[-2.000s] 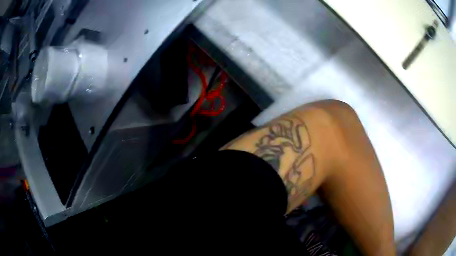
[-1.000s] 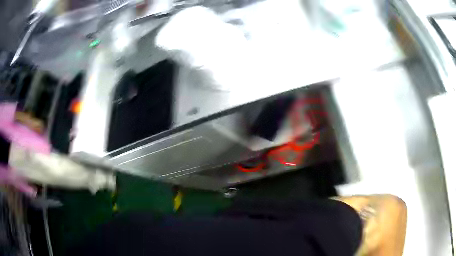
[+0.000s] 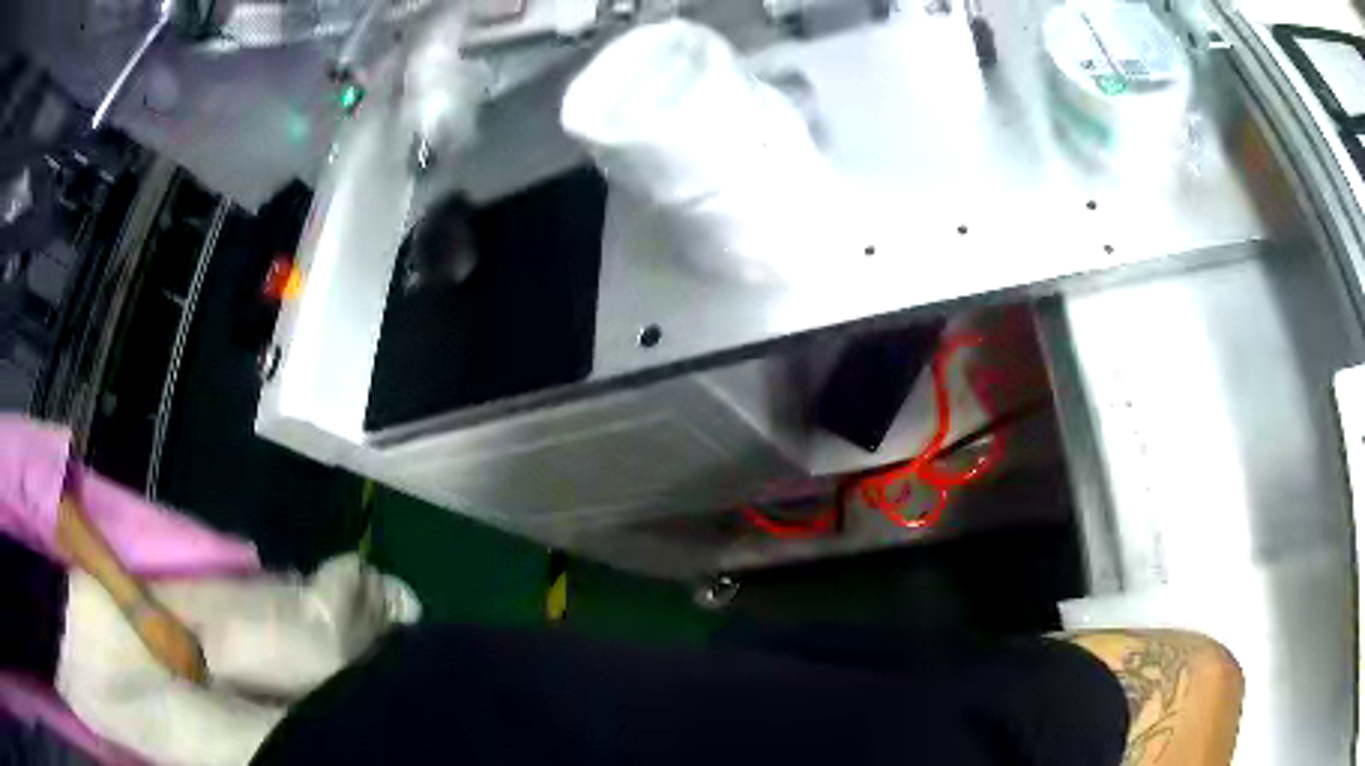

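Observation:
Neither of my hands is in view. A black sleeve and a bare, tattooed bent elbow [image 3: 1175, 681], seemingly my own, show at the bottom right; the rest of that arm is cut off by the lower edge. Nearest in front is a pale metal bench [image 3: 958, 277] with a black rectangular area [image 3: 517, 307]. A white cylindrical roll [image 3: 681, 112] lies on it, washed out by glare. A round white item with a green mark [image 3: 1115, 68] is at the top right.
Red coiled tubing [image 3: 936, 479] hangs in the open space under the bench. A white surface [image 3: 1183, 434] runs down the right. A person in pink [image 3: 150, 516], with cream cloth and one arm showing, is at lower left. A red-orange knob [image 3: 280, 280] is on the bench's left side.
The view has swung left and up from the white belt and guide plate. My elbow has shifted to the lower right corner. The person in pink now shows more.

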